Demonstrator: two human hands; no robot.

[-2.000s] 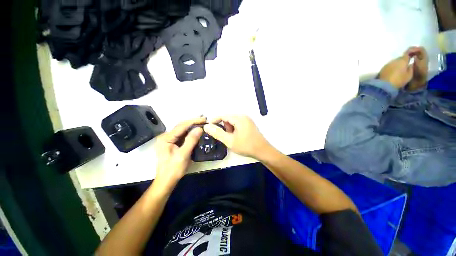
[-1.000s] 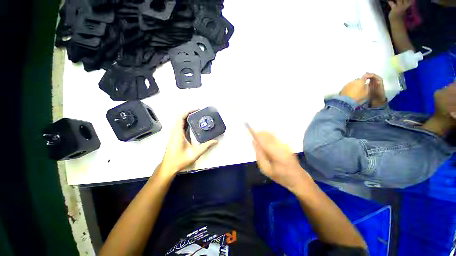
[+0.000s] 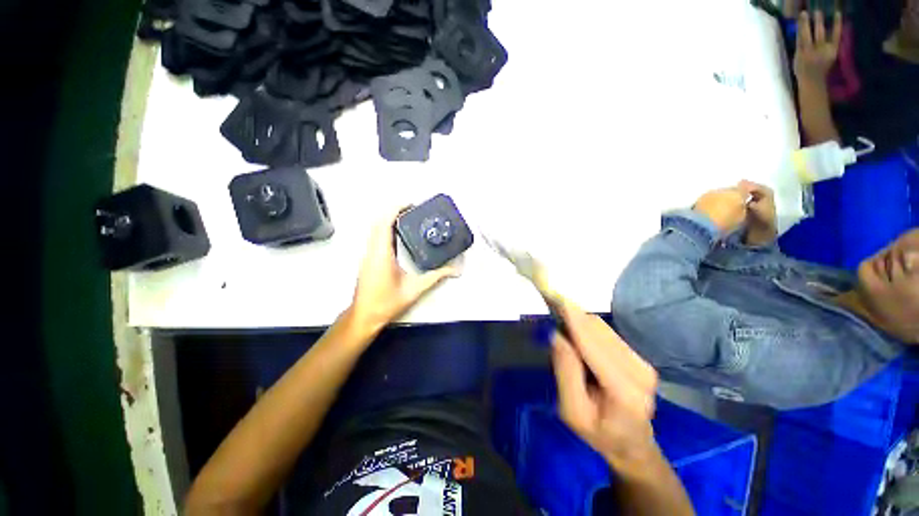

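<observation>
My left hand (image 3: 388, 274) holds a black cube unit (image 3: 434, 232) over the front of the white table. The unit's top face shows a round centre with shiny metallic detail. My right hand (image 3: 608, 378) is closed around the handle of a slim hand tool with a pale yellowish tip (image 3: 528, 266). The tip points up and left toward the unit, with a gap between them. Two more black cubes stand to the left, one near the table's left edge (image 3: 153, 228) and one beside it (image 3: 280, 206).
A heap of black die-cut covers (image 3: 302, 52) lies at the back left. One cover (image 3: 404, 132) lies at its near edge. A person in a denim jacket (image 3: 695, 302) sits at the right, near a white bottle (image 3: 828, 160). Another person's hand shows at top right. Blue bins (image 3: 685, 459) stand below the table.
My right hand left the unit and now holds the tool, which lay on the table earlier. My left hand keeps the unit, now with its round-centred face up. The view has shifted.
</observation>
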